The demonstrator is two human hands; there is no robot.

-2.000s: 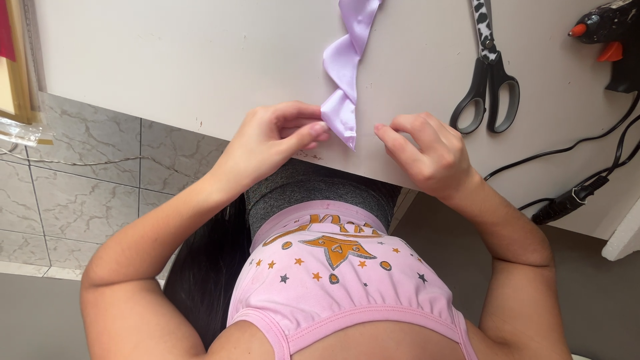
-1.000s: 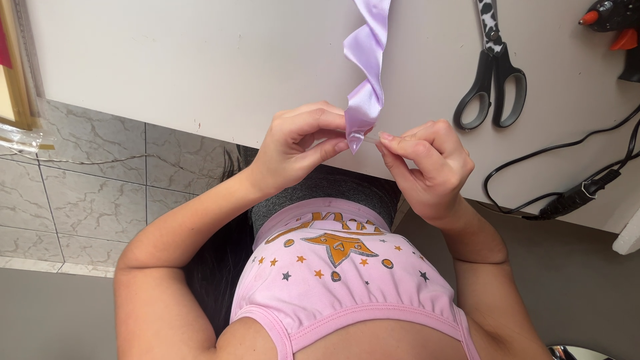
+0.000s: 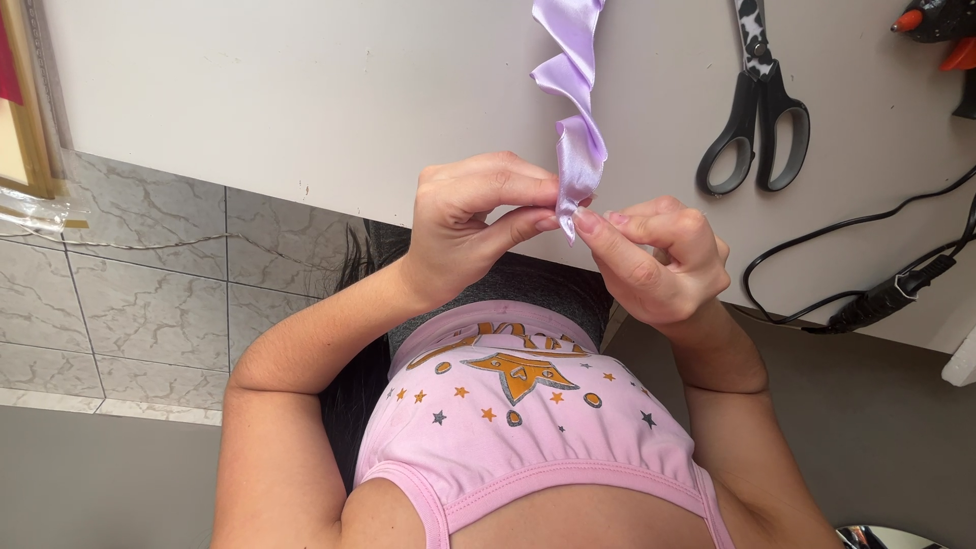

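Observation:
A lilac satin ribbon (image 3: 576, 99), folded in zigzag waves, runs from the top edge of the view down to the table's near edge. My left hand (image 3: 488, 210) pinches its lower end between thumb and fingers from the left. At the right side of that end, my right hand (image 3: 659, 252) has thumb and forefinger together against the ribbon's tip; whether a needle or thread is between them cannot be made out. The fingertips of both hands nearly meet at the pointed tip.
Scissors (image 3: 755, 114) with black handles lie right of the ribbon on the white table (image 3: 305, 91). A glue gun (image 3: 942, 23) with an orange nozzle is at the upper right. Black cables and a plug connection (image 3: 877, 301) lie at the right edge. A framed item (image 3: 30, 130) is far left.
My left hand has taken a firmer pinch on the ribbon's end. My right hand, apart from the ribbon two seconds ago, has come in to its tip.

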